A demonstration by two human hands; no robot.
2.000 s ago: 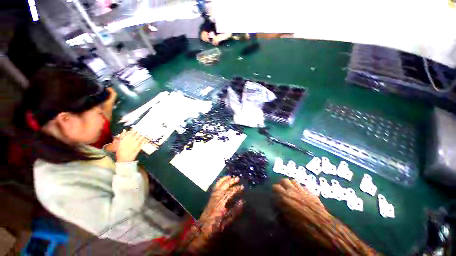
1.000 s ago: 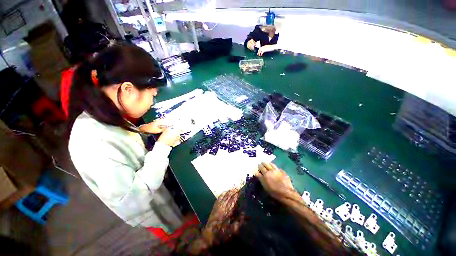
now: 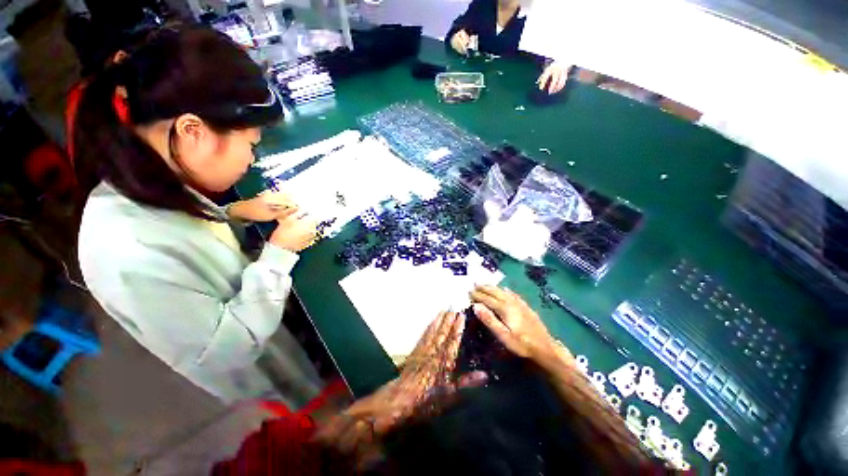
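Note:
My left hand (image 3: 432, 358) lies low over the near edge of a white paper sheet (image 3: 395, 302), fingers stretched forward. My right hand (image 3: 510, 319) is beside it, palm down, fingers bent toward the left. Small black parts (image 3: 478, 346) lie in a heap between my two hands, partly hidden by them and by a dark blurred shape in front. Neither hand visibly grips a part. A larger loose heap of black parts (image 3: 409, 232) lies beyond and partly on the sheet. White tabbed plates (image 3: 651, 390) lie in a cluster right of my right hand.
A person (image 3: 177, 223) works at the left. Another person's hand (image 3: 555, 77) is at the far side. A plastic bag (image 3: 525, 218) lies on a black-pocket tray (image 3: 609, 228). A clear blister tray (image 3: 707, 344) is at right. A dark thin tool (image 3: 590, 323) lies near the plates.
Since two seconds ago, my hands have moved from either side of the near black heap to close together at the sheet's near edge, with the heap between them. The camera view has shifted.

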